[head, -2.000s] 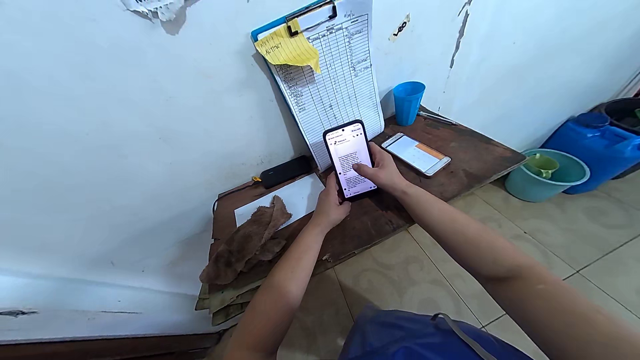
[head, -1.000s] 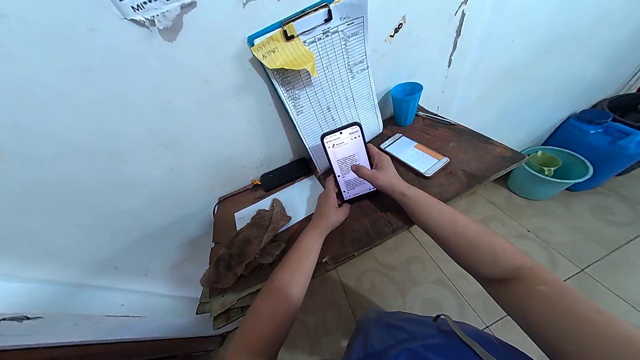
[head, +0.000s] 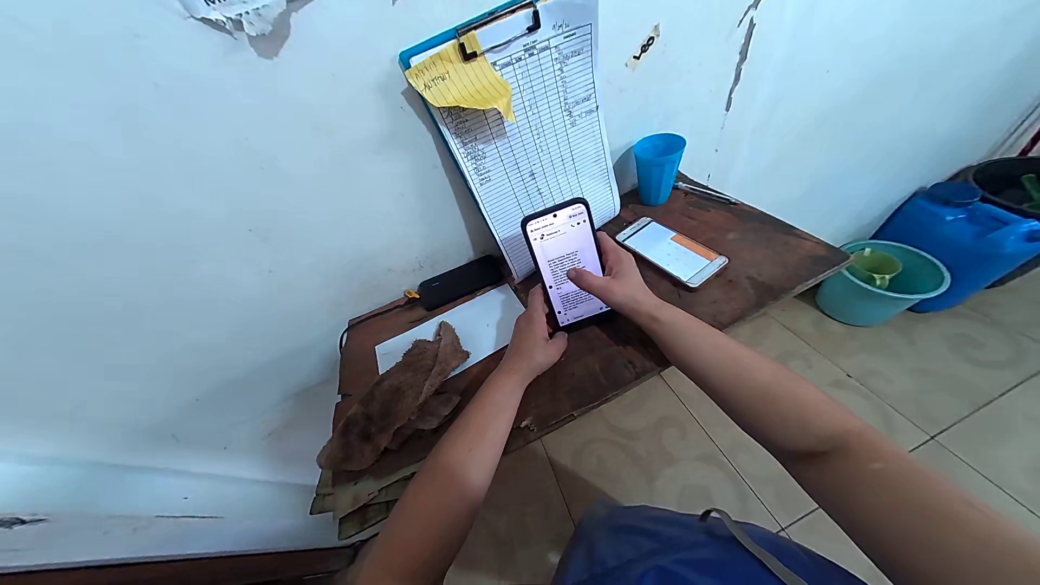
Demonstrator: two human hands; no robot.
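A black smartphone (head: 566,268) with a lit screen of text is held upright between both hands, above a dark wooden table (head: 764,236). My left hand (head: 534,337) grips its lower left side. Around its right edge is my right hand (head: 619,280), with the thumb over the screen. Behind the phone a blue clipboard with a ruled, handwritten sheet (head: 536,154) leans on the wall, a torn yellow paper (head: 463,81) under its clip. To the right, a second phone in white and gold (head: 673,252) lies face up, its screen lit.
A blue plastic cup (head: 658,169) and a pen (head: 705,192) stand and lie near the wall. Left are a black power bank (head: 461,282) with a cable, white paper (head: 487,321) and a brown cloth (head: 390,398). A teal basin (head: 881,284) and blue jerrycan (head: 959,236) are on the tiled floor.
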